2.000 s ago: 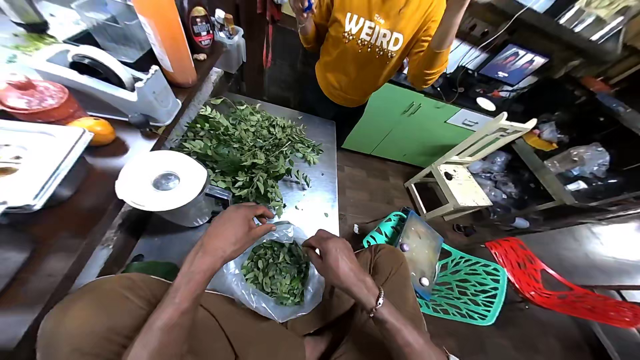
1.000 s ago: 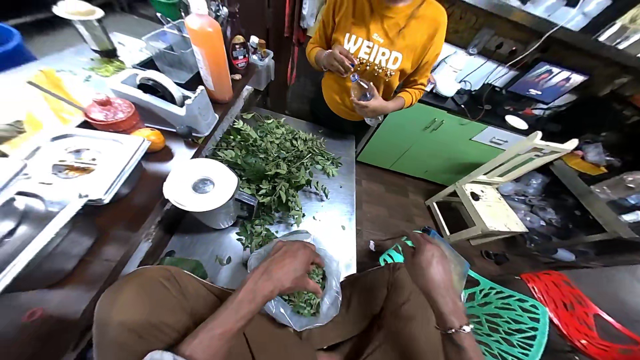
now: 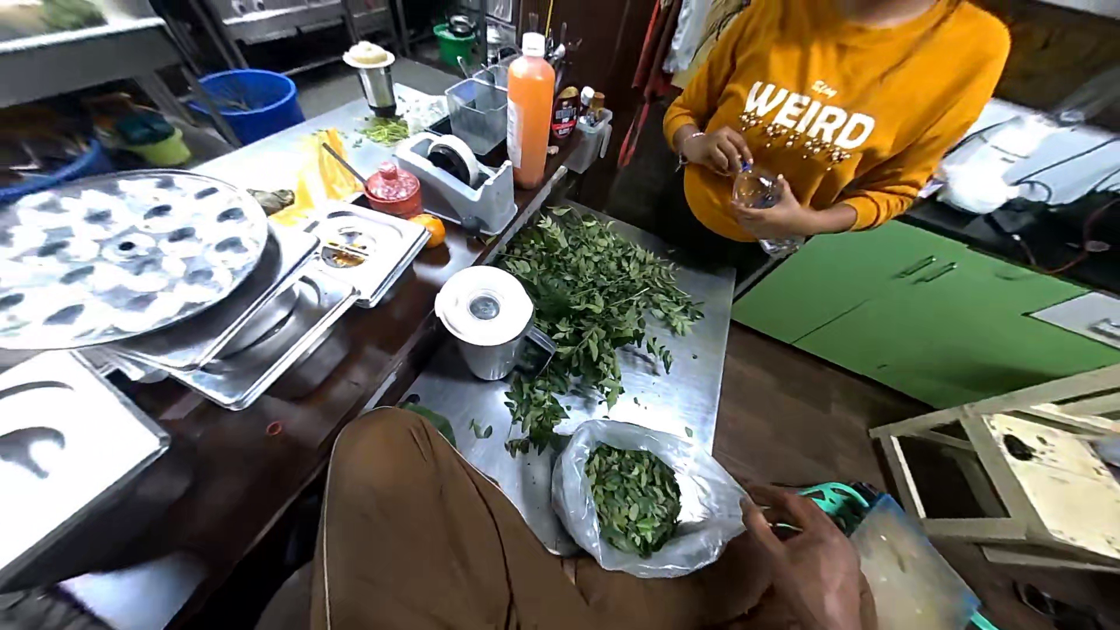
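A clear plastic bag [image 3: 573,525] stands at the edge of the steel table, against my lap, its mouth spread wide around loose green leaves [image 3: 634,499]. My right hand [image 3: 809,551] is at the bag's right side, thumb and fingers on its rim, which is drawn out toward them. My left hand is out of view. Beyond the bag, leafy green sprigs [image 3: 604,297] lie heaped on the steel tabletop [image 3: 678,394]. A steel mixer jar with a white lid [image 3: 484,306] stands left of the heap, its black handle toward the leaves.
On the dark counter at left are a round moulded metal tray [image 3: 131,249], steel pans, a tape dispenser [image 3: 464,188] and an orange bottle [image 3: 530,114]. A person in a yellow sweatshirt [image 3: 787,114] holds a plastic bottle [image 3: 759,197]. A worn cream chair [image 3: 1050,481] stands at right.
My left hand, inside the bag's mouth one second ago, has gone out of view. My right hand, away from the bag then, is now at its rim. The view has swung left.
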